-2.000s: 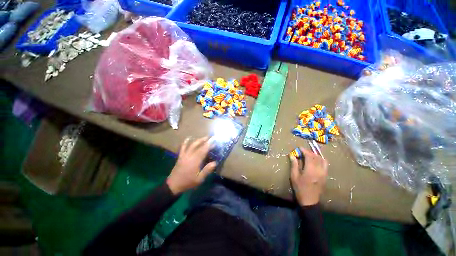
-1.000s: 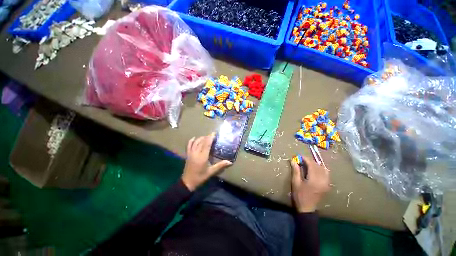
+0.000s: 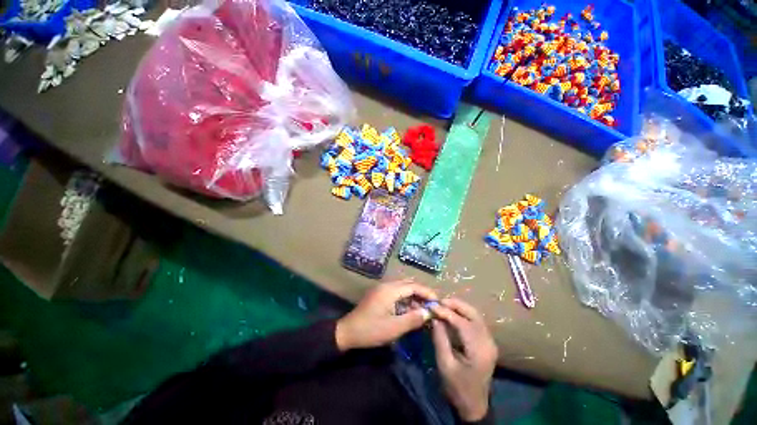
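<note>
My left hand (image 3: 382, 315) and my right hand (image 3: 465, 353) meet at the bench's front edge. Their fingertips hold one small knitted piece (image 3: 431, 306), mostly hidden, with a bluish part showing. The smartphone (image 3: 378, 232) lies left of the green board (image 3: 446, 191). The snips (image 3: 520, 280) lie below the right pile of striped knitted pieces (image 3: 525, 230). Another pile of striped pieces (image 3: 368, 163) lies above the phone, beside the red fuzzy cluster (image 3: 422, 146).
A bag of red pieces (image 3: 207, 112) stands left. A crumpled clear bag (image 3: 639, 224) lies right. Blue bins (image 3: 378, 75) line the back. A black and yellow tool (image 3: 689, 375) lies on cardboard at lower right. Thread scraps dot the bench.
My left hand has left the phone and moved right. My right hand has moved left with the knitted piece, away from the snips. Both hands now meet on the piece.
</note>
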